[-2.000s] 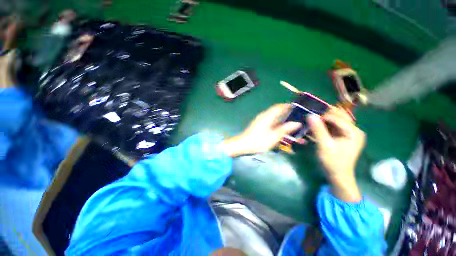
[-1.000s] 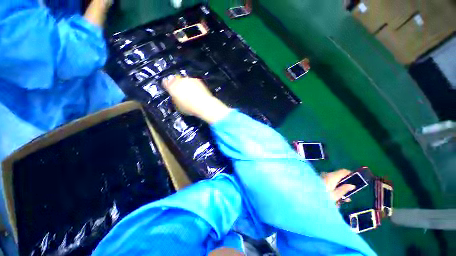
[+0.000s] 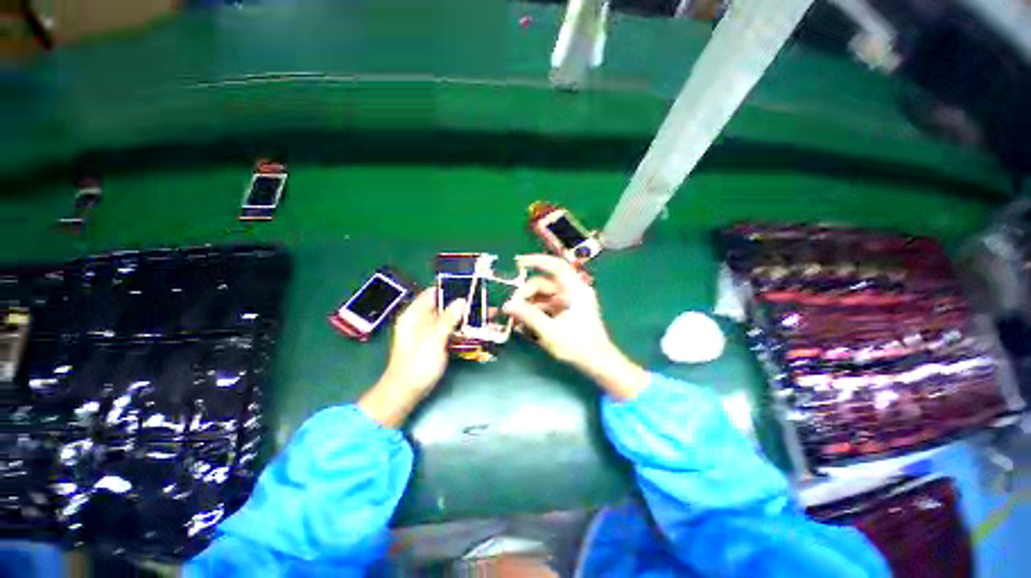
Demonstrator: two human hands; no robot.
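A phone subassembly (image 3: 461, 296) with a dark screen in a pale frame is in front of me at the middle of the view. My left hand (image 3: 424, 344) holds it by its left side, thumb on the screen. My right hand (image 3: 560, 316) is at its right side, fingers bent together near a thin pale piece (image 3: 509, 274). Whether the fingers pinch that piece is too blurred to tell. A dark part shows behind the unit's upper end, and an orange tab shows at its lower end. Another phone unit (image 3: 374, 301) lies left of my left hand.
A unit (image 3: 565, 233) lies beyond my right hand, by a slanting metal post (image 3: 707, 119). More units (image 3: 265, 192) lie on the green belt. A black blister tray (image 3: 136, 395) is left. A loaded tray with red parts (image 3: 876, 339) and a white round item (image 3: 693, 338) are right.
The view has swung back to the right. My right hand has left the black tray and come to the held unit. My left hand still holds a unit.
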